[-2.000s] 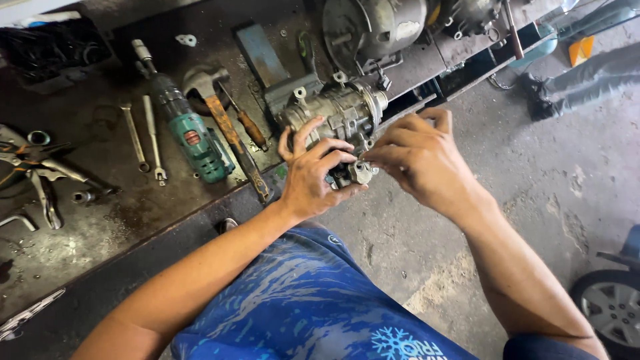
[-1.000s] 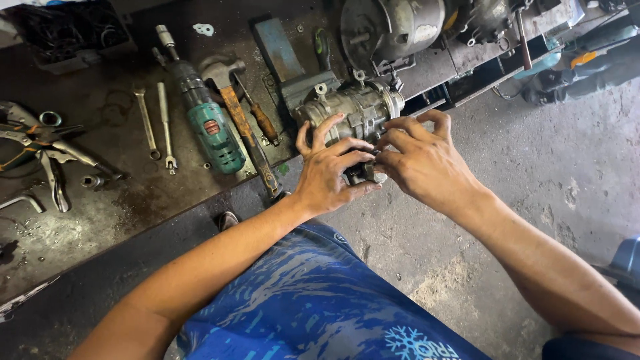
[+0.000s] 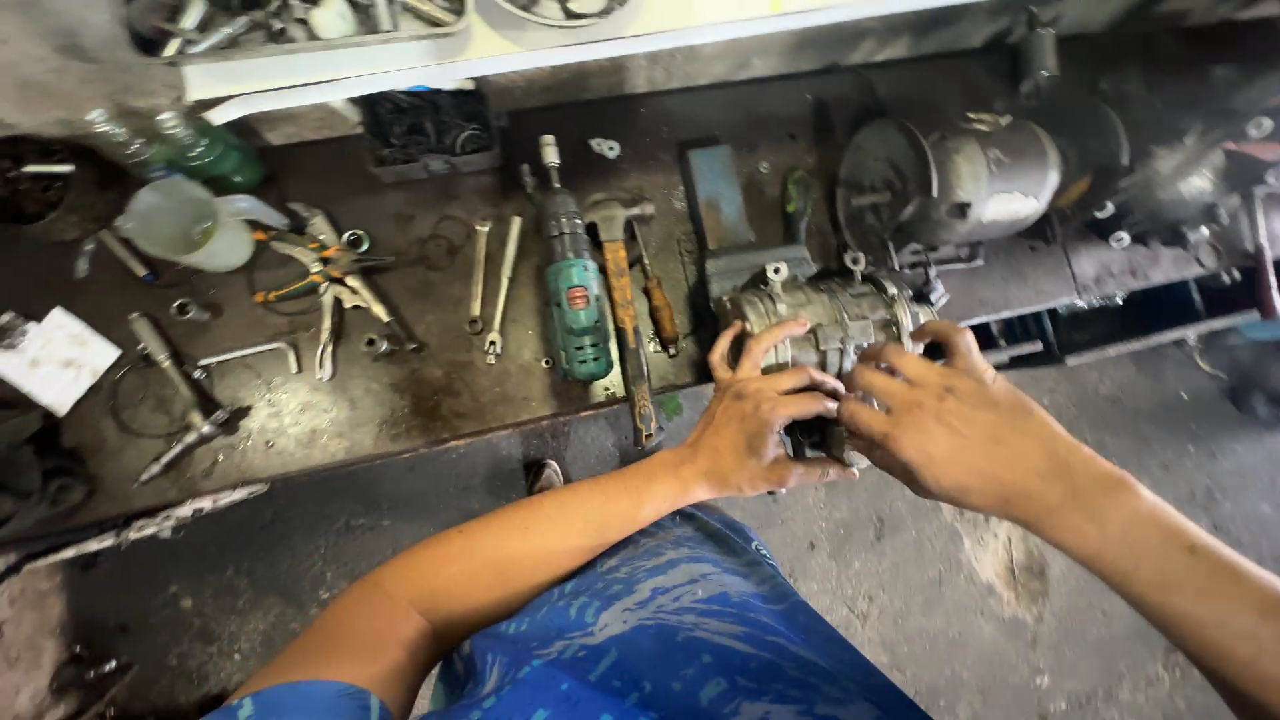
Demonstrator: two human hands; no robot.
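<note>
A metal compressor with mounting lugs sits at the bench's front edge, by a bench vise. My left hand grips its near side, fingers spread over the body and thumb low. My right hand is against the same part from the right, fingertips bent and close to my left fingers. Whether a small piece is between the right fingertips cannot be seen. To the left lie a screwdriver with a wooden handle, a claw hammer and a green power driver with a socket on its tip.
Two wrenches, locking pliers, a hex key and sockets lie on the dark bench. A plastic jug stands far left. A large metal cylinder is at the back right. An open drawer juts out at right.
The view has swung so that more of the bench's left and back shows. Both hands remain at the compressor; the right fingers have shifted slightly against it.
</note>
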